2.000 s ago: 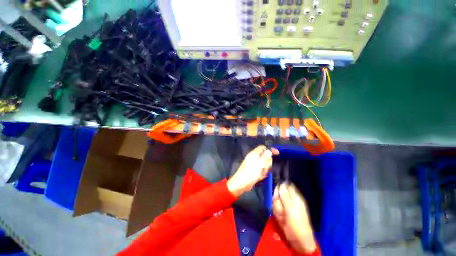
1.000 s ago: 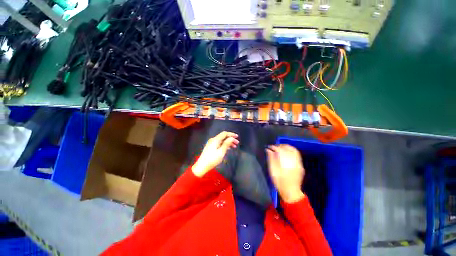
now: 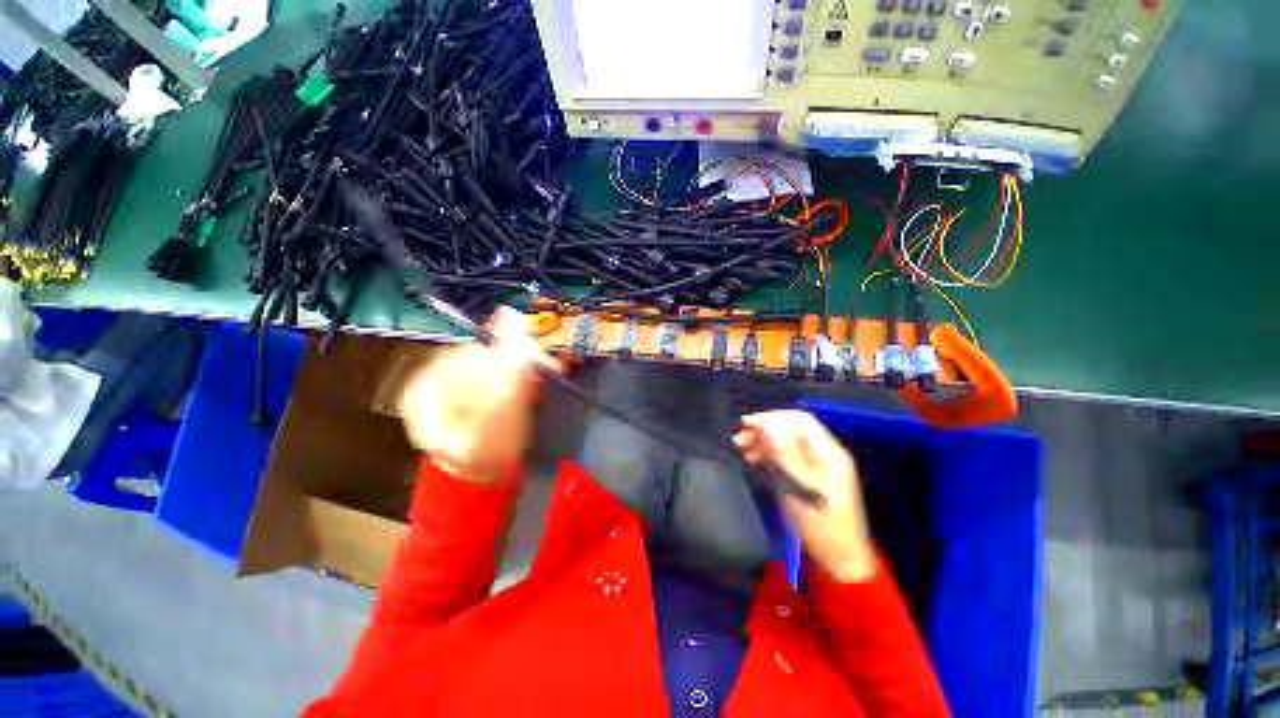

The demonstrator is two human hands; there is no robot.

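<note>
A black cable assembly [image 3: 639, 418] is stretched between my two hands, in front of the orange test fixture [image 3: 688, 341]. My left hand [image 3: 470, 400], blurred, grips it near the fixture's left end; part of the cable sticks out past that hand toward the heap, blurred. My right hand [image 3: 807, 470] holds the other end at the fingertips, over the left side of the blue bin. The fixture has a row of pale and black sockets along the bench edge. Behind its left part lies a large heap of black cables [image 3: 421, 154].
The beige tester [image 3: 842, 105] stands behind the fixture, with thin coloured test leads [image 3: 969, 246] in front. The blue bin [image 3: 990, 561] is below the bench at right. An open cardboard box [image 3: 330, 463] and another blue bin [image 3: 225, 421] are at left.
My hands were apart with no cable clearly visible a second ago; now a black cable spans them. My left hand has moved left toward the heap. The view has shifted slightly.
</note>
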